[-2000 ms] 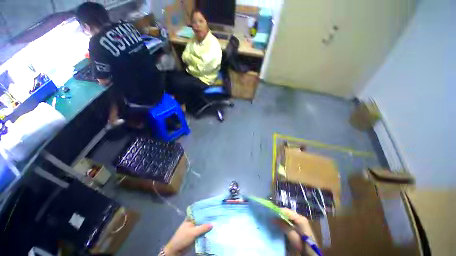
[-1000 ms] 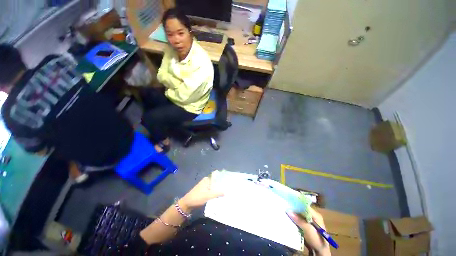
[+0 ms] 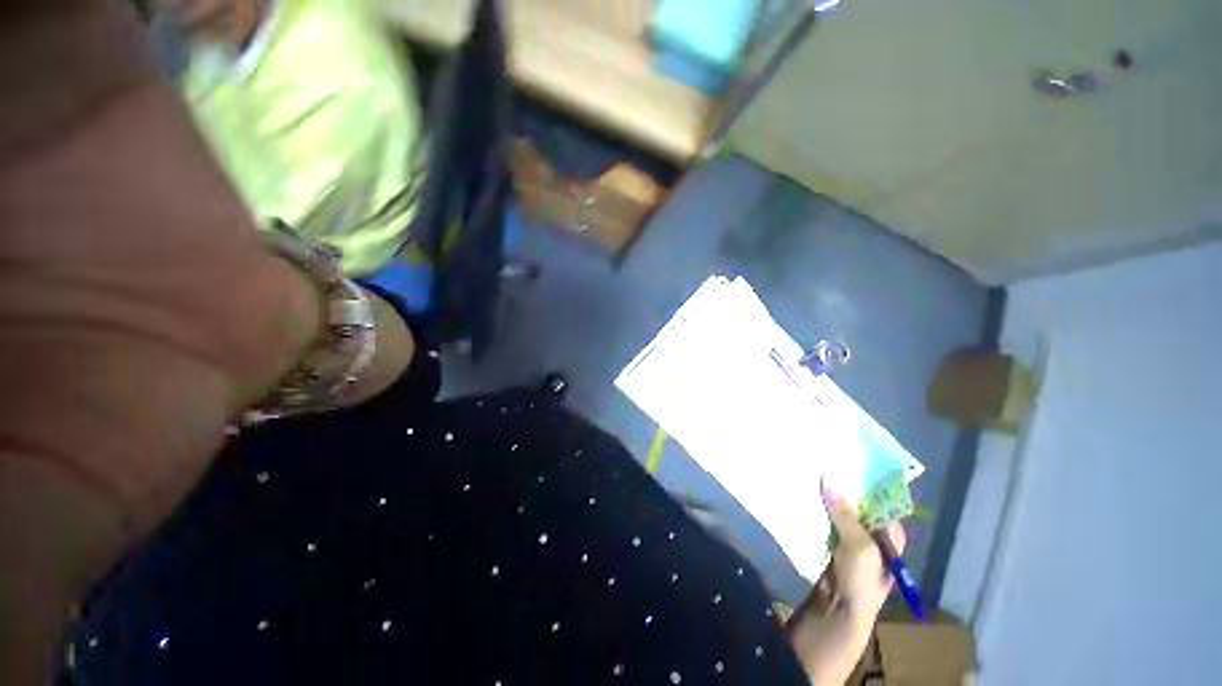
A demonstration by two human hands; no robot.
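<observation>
A stack of white and pale blue-green sheets [image 3: 744, 416] is held out over the floor by my right hand [image 3: 858, 570], which grips its lower right edge. A metal bulldog clip [image 3: 824, 357] sits on the sheets' upper right edge. A blue pen [image 3: 905, 583] sticks out from my right hand. My left arm and hand [image 3: 148, 282], blurred and very close to the camera, fill the left side, with a bracelet at the wrist. The fingers cannot be made out, nor whether they hold anything.
A person in a yellow top [image 3: 315, 127] sits at upper left by a dark chair [image 3: 469, 174]. A wooden desk [image 3: 603, 74] with blue-green form stacks [image 3: 704, 40] stands behind. A door [image 3: 965, 148] is at upper right. Cartons stand by the right wall [image 3: 978, 386] and at lower right [image 3: 925, 653].
My left hand has left the papers and risen close to the camera. My right hand alone holds the sheets, now tilted. The view has moved closer to the seated person.
</observation>
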